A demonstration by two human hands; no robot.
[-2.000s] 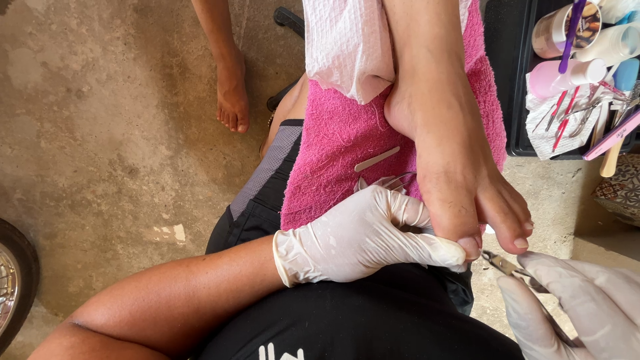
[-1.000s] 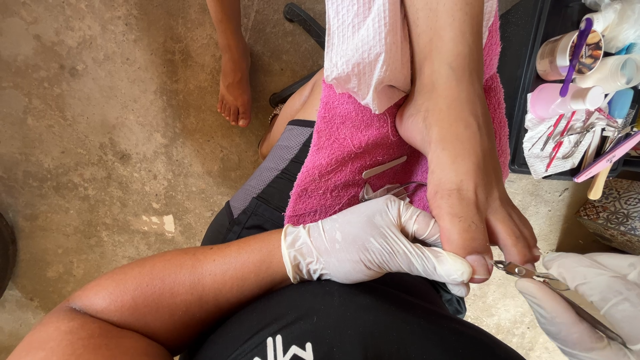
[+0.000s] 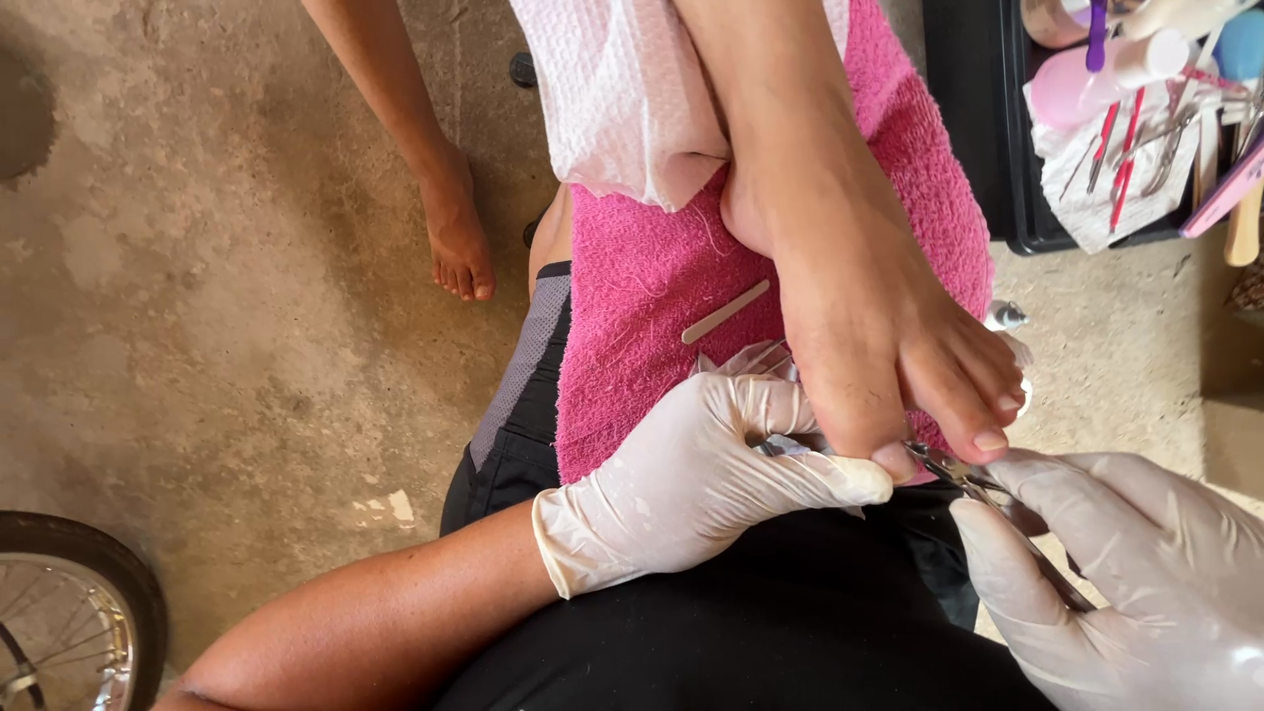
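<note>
Another person's foot (image 3: 849, 296) rests on a pink terry towel (image 3: 642, 267) laid over my lap. My left hand (image 3: 681, 479), in a white glove, holds the big toe, its thumb along the toe's tip near the nail (image 3: 895, 461). In my gloved right hand (image 3: 1116, 563) is a pair of metal cuticle nippers (image 3: 973, 481); their tips touch the side of the big toenail facing the second toe. White paper or cloth (image 3: 632, 99) lies by the ankle. A small nail file or stick (image 3: 726, 312) lies on the towel, with crumpled clear plastic (image 3: 755, 360) beside my left hand.
At the upper right, a black tray (image 3: 1017, 197) holds a pink bottle (image 3: 1096, 84), red-handled tools (image 3: 1126, 163) on white tissue and a pink nail file (image 3: 1224, 193). Another bare foot (image 3: 460, 247) stands on the concrete floor. A spoked wheel (image 3: 148, 602) is at lower left.
The view has shifted. My left hand stays on the big toe, and the nippers in my right hand remain at the nail's side.
</note>
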